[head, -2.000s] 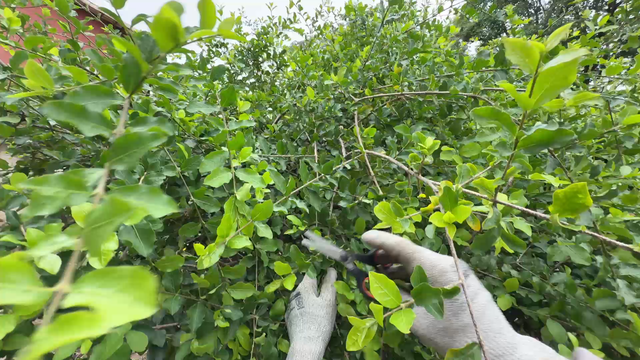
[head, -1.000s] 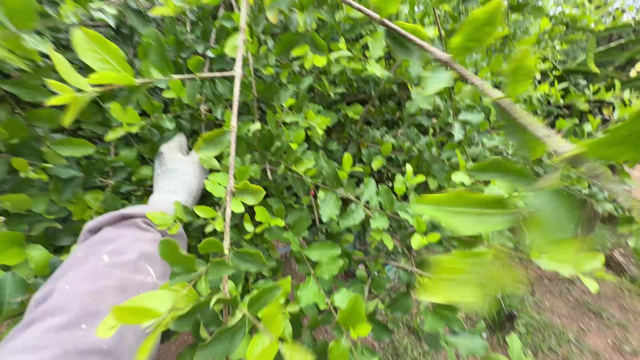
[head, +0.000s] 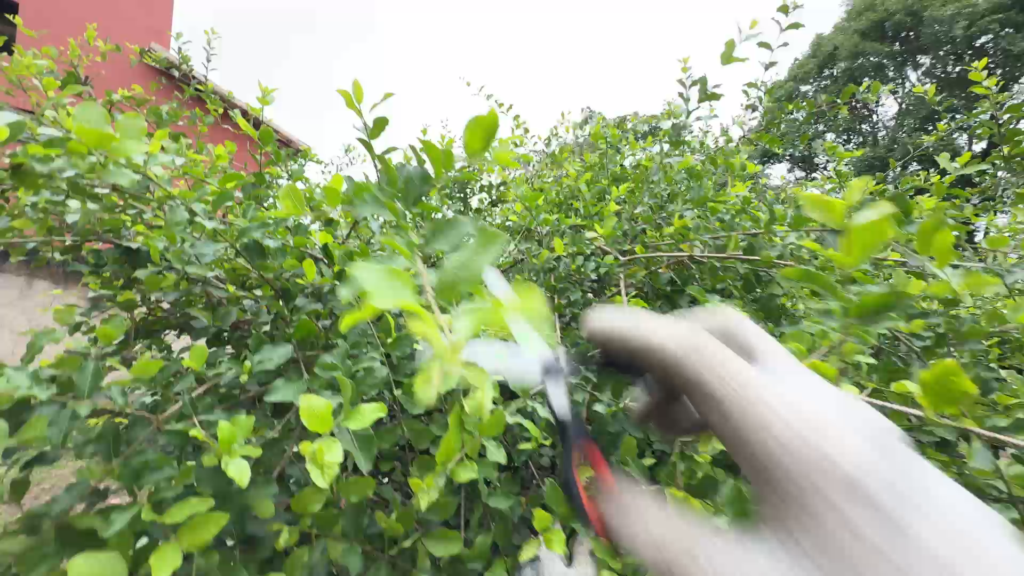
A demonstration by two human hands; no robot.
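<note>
My right hand point(head: 720, 400), in a pale knitted glove and blurred, holds scissors point(head: 580, 464) with black and red handles. Their blades stand apart and point up and left, around a leafy shoot point(head: 432, 296) of the bush; leaves hide part of the blades. Whether the blades touch the stem cannot be told. At the bottom edge, below the scissors, a small bit of my left hand point(head: 560, 560) in its pale glove shows among the leaves. Its fingers and anything in them are hidden.
Dense green bush point(head: 320, 384) fills the view on both sides. A long bare branch point(head: 720, 258) crosses at the right, and another thin one point(head: 944, 420) lies below it. Behind are a red wall point(head: 120, 80) at the left and a tall tree point(head: 896, 88) at the right.
The view has swung up strongly, bringing in sky and the red wall. My right hand and the scissors, not visible one second ago, are in view with the blades spread.
</note>
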